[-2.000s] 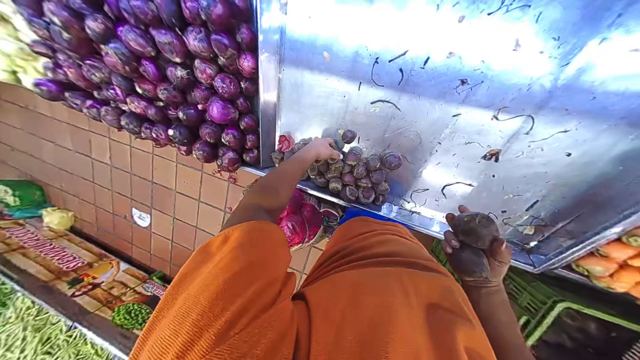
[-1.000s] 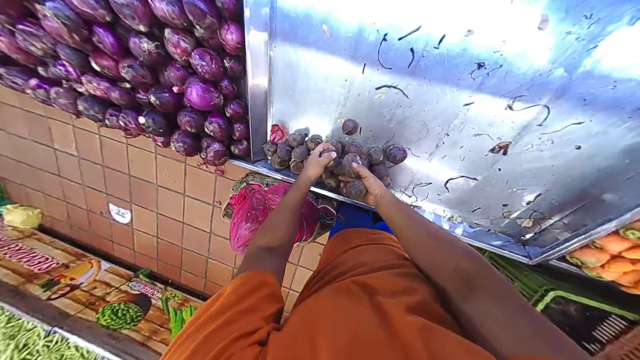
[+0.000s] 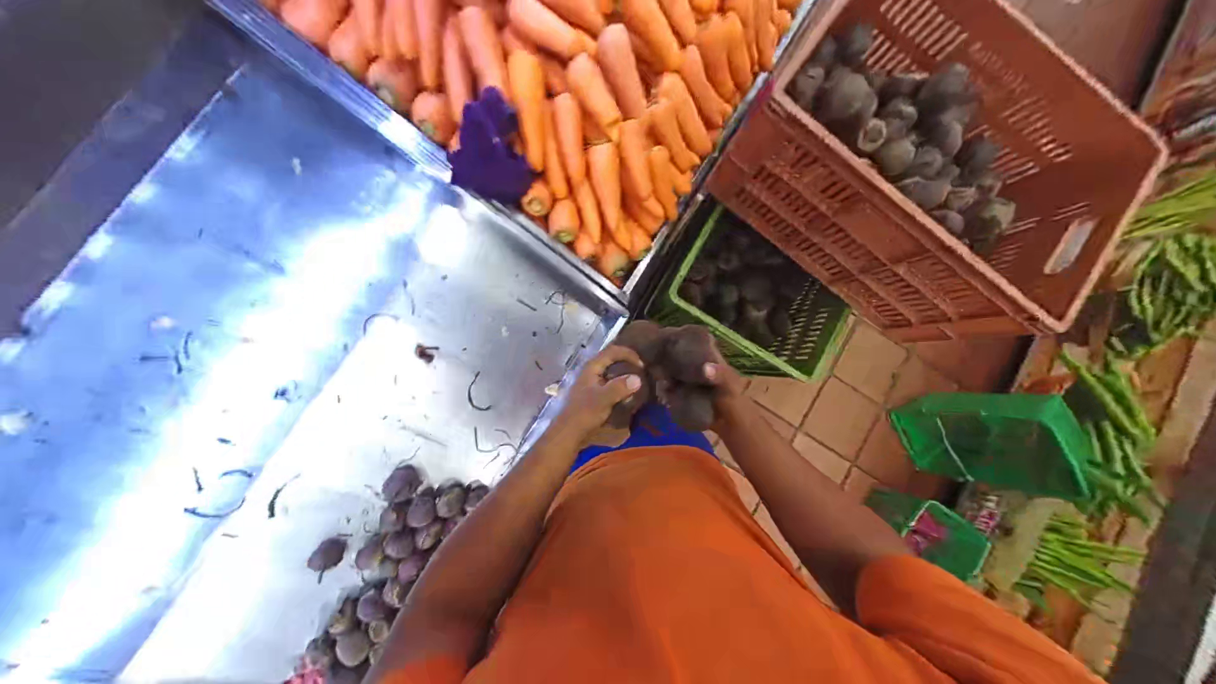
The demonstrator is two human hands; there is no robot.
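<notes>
Several dark beetroots [image 3: 689,356] are held between my two hands, in front of my waist and beside the edge of the metal display tray [image 3: 456,323]. My left hand [image 3: 606,388] curls around the beets on the left, its thumb lying over one of them. On the other side, my right hand [image 3: 724,380] grips the beets with its thumb on top; its fingers are largely hidden. A pile of beetroots [image 3: 408,532] rests in the tray at the lower left, partly behind my left forearm.
Carrots [image 3: 589,123] fill the adjoining bin, a purple cloth-like item [image 3: 489,147] on them. A reddish-brown crate [image 3: 855,237] holds beetroots, above a green crate [image 3: 807,356] of dark produce. Green baskets [image 3: 993,442] stand right, near green vegetables [image 3: 1121,427]. Dry root scraps dot the tray.
The view has swung strongly toward the carrots and crates. My hands have left the beet pile in the tray and now hold several beets in front of my waist.
</notes>
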